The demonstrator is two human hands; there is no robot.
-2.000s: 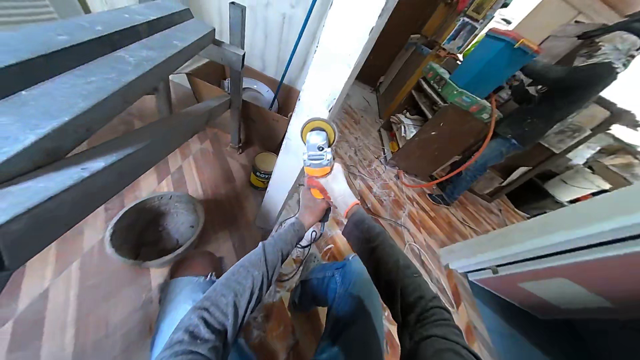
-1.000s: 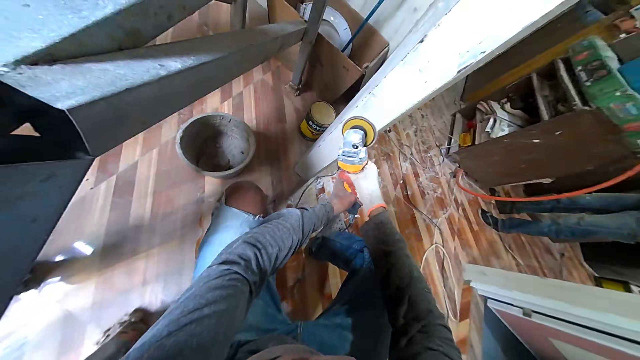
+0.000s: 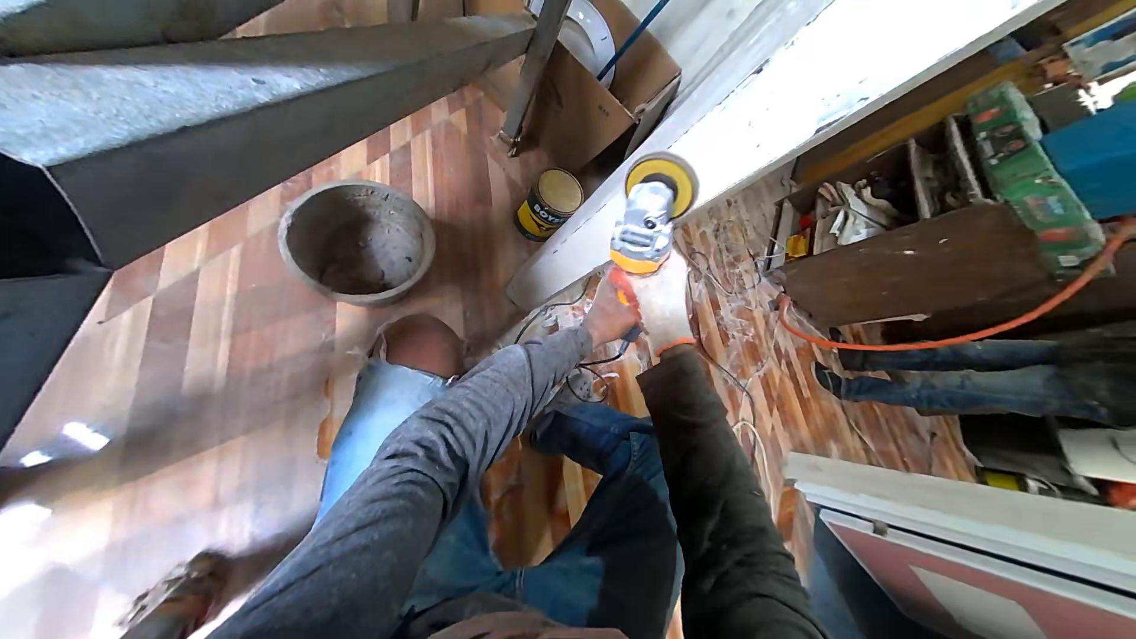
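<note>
An angle grinder with a yellow-rimmed disc is held in both my hands. The disc lies at the face of a white post, near its lower part; whether it touches cannot be told. My left hand, bare, closes around the grinder's orange-red body from the left. My right hand, in a white glove with an orange cuff, grips the same body from the right. A dark power cord runs down from the tool between my legs.
A grey round basin and a yellow-black can stand on the floor left of the post. A cardboard box is behind. Metal beams cross the upper left. At right are a wooden cabinet, orange hose and another person's legs.
The view has tilted downward and turned. Both hands still hold the grinder at the white post, and the basin and can remain on the floor.
</note>
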